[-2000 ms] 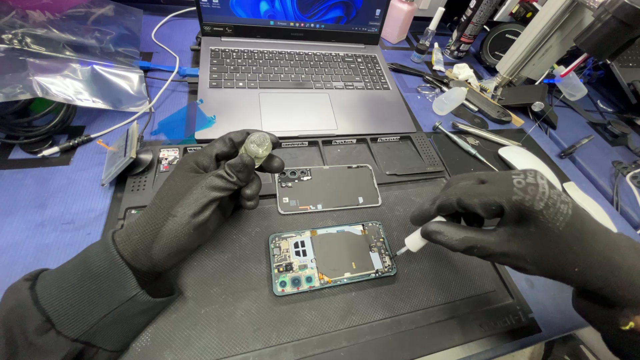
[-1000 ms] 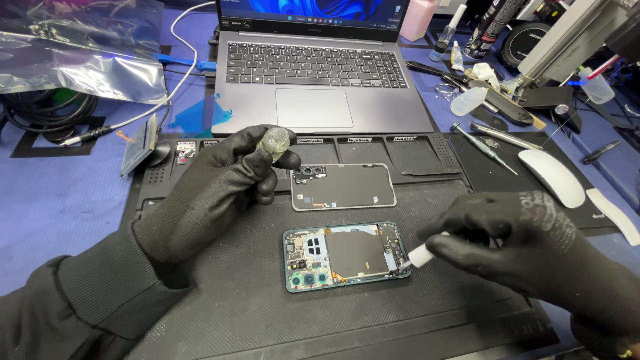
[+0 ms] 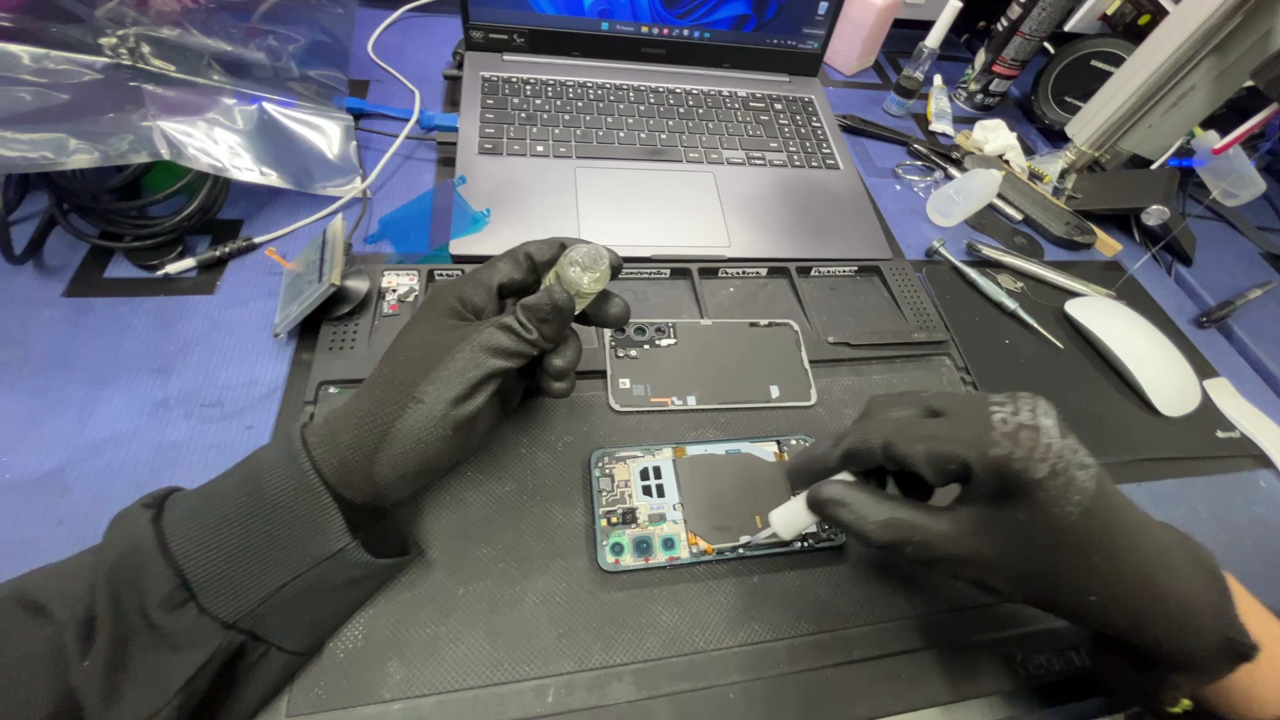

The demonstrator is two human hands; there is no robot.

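My left hand [image 3: 470, 350], in a black glove, grips a small glass bottle [image 3: 580, 275] between thumb and fingers, above the mat's compartments. A white brush cap [image 3: 800, 510] is pinched in my gloved right hand [image 3: 950, 490]; its thin tip reaches the lower edge of an opened smartphone [image 3: 735, 490]. That phone lies face down on the black repair mat [image 3: 480, 580], its camera modules at the lower left and its circuit board showing. My right fingers cover its right end. Just behind it rests the detached back cover [image 3: 715, 365], inner side up.
A laptop [image 3: 650, 205] stands behind the mat. At the right are a white mouse [image 3: 1130, 355], a screwdriver [image 3: 995, 290], tweezers [image 3: 1040, 268] and a plastic dropper bottle [image 3: 963, 197]. Cables [image 3: 130, 215], a silvery bag [image 3: 180, 90] and a small panel [image 3: 310, 275] occupy the left.
My right hand has brought the brush cap leftward from the phone's right end to its lower edge. The bottle is still held in my left hand.
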